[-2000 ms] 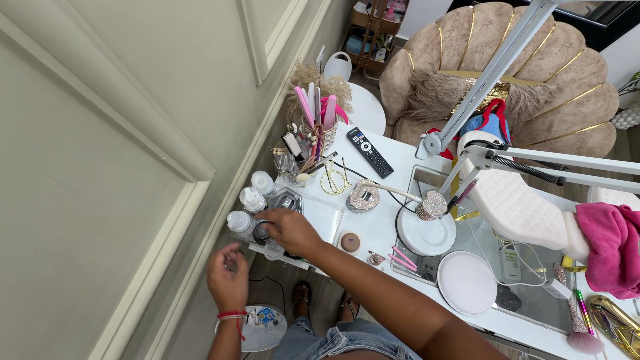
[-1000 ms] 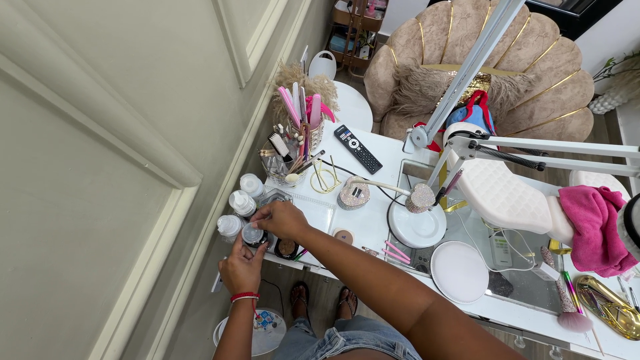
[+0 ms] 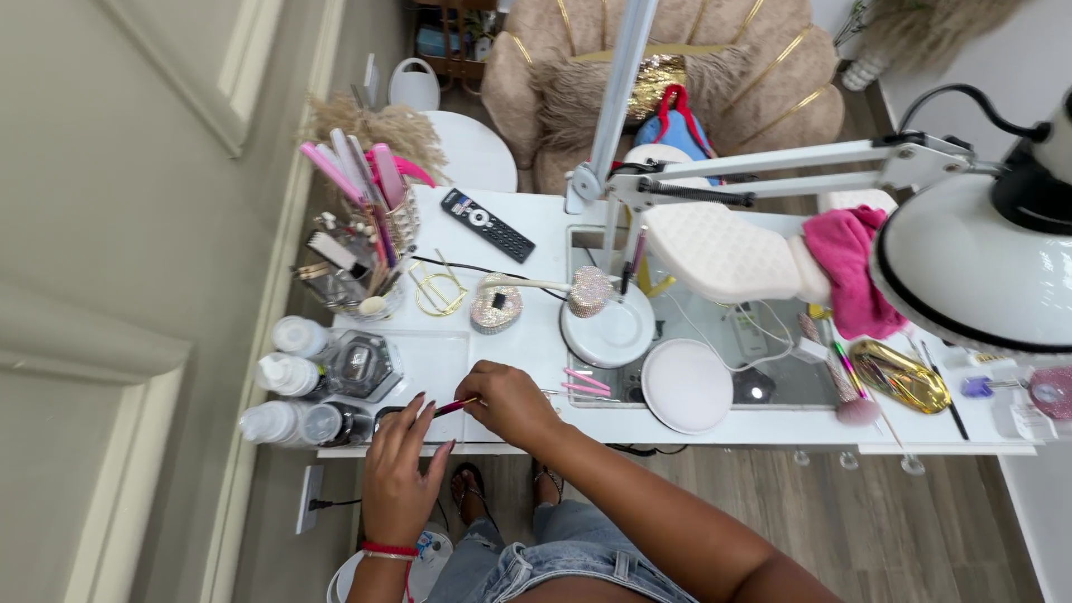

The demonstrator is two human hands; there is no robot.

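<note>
My right hand (image 3: pixel 511 404) pinches one end of a slim pink and dark brush or pen (image 3: pixel 453 408) above the near left part of the white table. Beside its other end is my left hand (image 3: pixel 406 456), fingers spread; whether they touch it I cannot tell. A dark object, partly hidden, lies under my left fingertips. Left of my hands stand a dark jar with a clear lid (image 3: pixel 323 424), a faceted clear container (image 3: pixel 364 365) and several white-capped bottles (image 3: pixel 289 374). Pink tweezers-like sticks (image 3: pixel 586 383) lie to the right of my right hand.
Behind the bottles stand a clear brush holder (image 3: pixel 343 272) and a jeweled cup (image 3: pixel 404 219) with files. A remote control (image 3: pixel 487 225), a rhinestone lamp (image 3: pixel 497 303), a round white pad (image 3: pixel 687 386) and a padded armrest (image 3: pixel 722 251) sit further right. A large lamp (image 3: pixel 976 251) overhangs the right side.
Both hands have moved right, away from the dark jar with the clear lid that they were at one second ago. The slim brush or pen now shows in my right hand.
</note>
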